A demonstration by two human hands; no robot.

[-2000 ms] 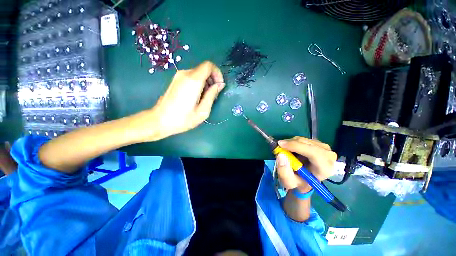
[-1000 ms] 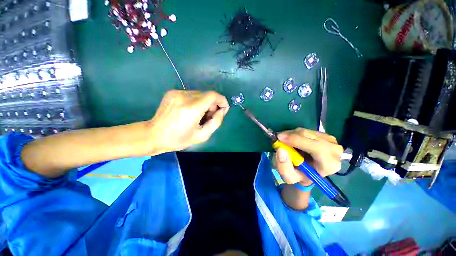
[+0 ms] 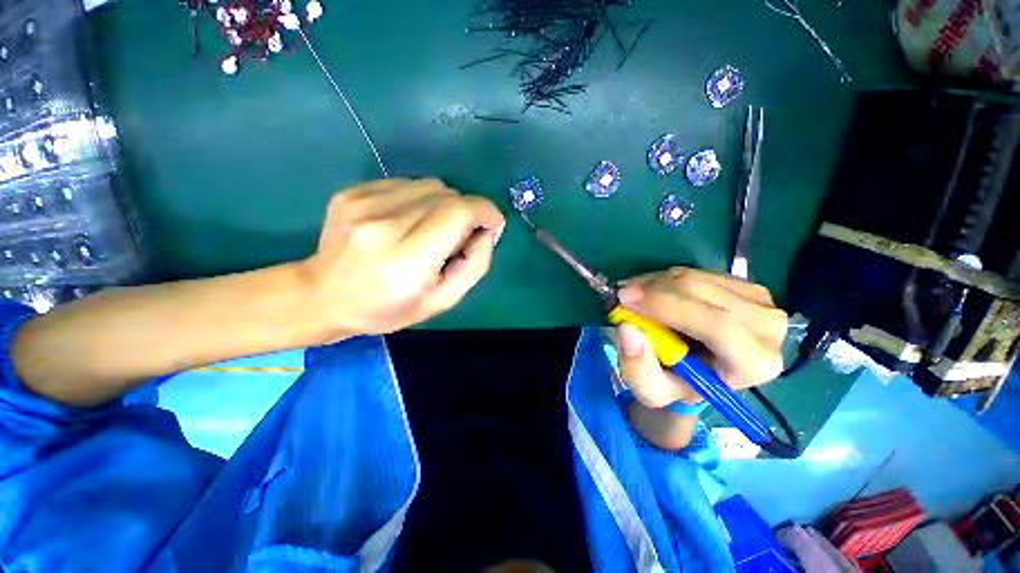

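My right hand point(image 3: 705, 336) holds the yellow and blue soldering iron point(image 3: 693, 375); its tip is at the lower edge of a small round circuit board point(image 3: 526, 194). My left hand point(image 3: 408, 257) is closed with thumb and forefinger pinched just left of that board. The thin silver solder wire point(image 3: 347, 103) runs from the upper left down to my left hand; its end at the fingertips is too small to make out. Several more round boards point(image 3: 604, 179) lie to the right on the green mat point(image 3: 246, 146).
Tweezers point(image 3: 748, 190) lie right of the boards. Black wires point(image 3: 554, 50) and red, white-ended wires point(image 3: 252, 28) are at the top. A blister tray point(image 3: 56, 168) is at left; a black unit point(image 3: 895, 202) and tape roll point(image 3: 962, 36) are at right.
The view has shifted, so the wire piles sit higher in the picture. My left hand has come down nearer the board, and the solder wire now shows above it. The iron stays in my right hand.
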